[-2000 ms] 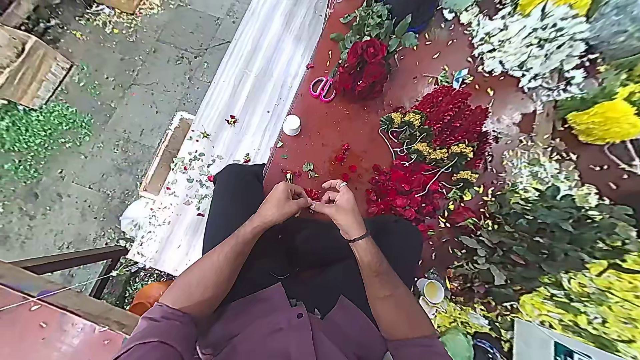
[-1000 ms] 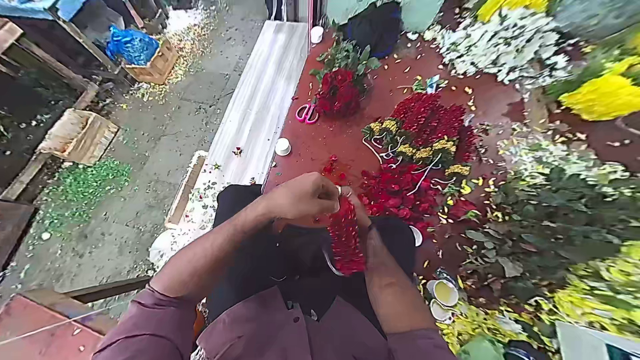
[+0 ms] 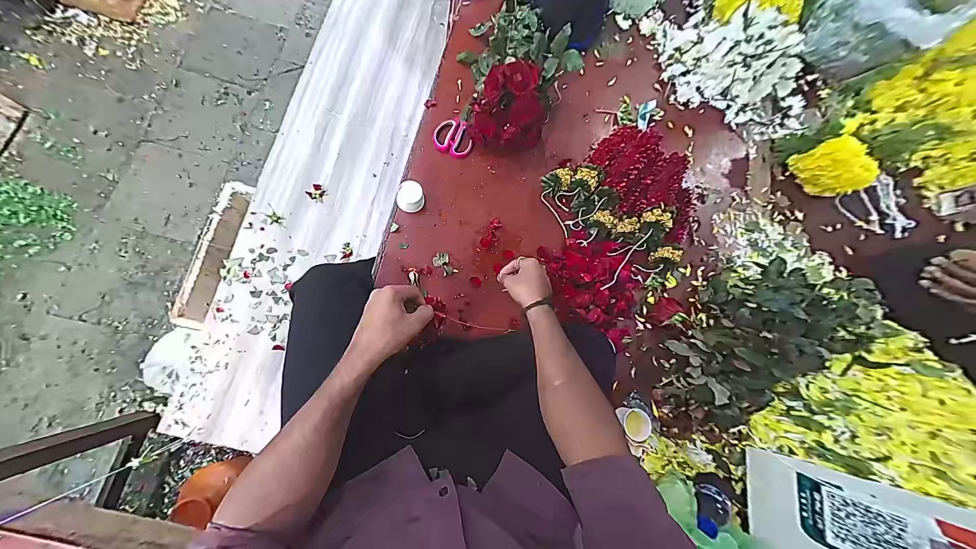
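My left hand (image 3: 395, 316) is closed, thumb and fingers pinched, with dark red petals (image 3: 436, 311) right by its fingertips. A thin thread (image 3: 476, 326) runs from there toward my right hand (image 3: 526, 280), which is closed in a fist near the red petal pile (image 3: 591, 278). What lies inside the right fist is hidden. Beyond the pile lie red petal strands (image 3: 640, 168) and green-and-yellow flower bunches (image 3: 627, 226) with white strings. Pink-handled scissors (image 3: 453, 138) lie beside a bunch of red roses (image 3: 509, 103). Left of these stands a white round container (image 3: 410, 196).
A white board (image 3: 335, 114) with leaf scraps borders the red surface on the left. White flowers (image 3: 736, 65), leafy stems (image 3: 762, 335) and yellow flowers (image 3: 877, 404) fill the right. A cup (image 3: 635, 424) stands near my right forearm; another person's hand (image 3: 949, 276) shows at the right edge.
My hands were close together one second ago, with a red petal strand hanging between them; now they are apart with a thin thread between. The view has shifted.
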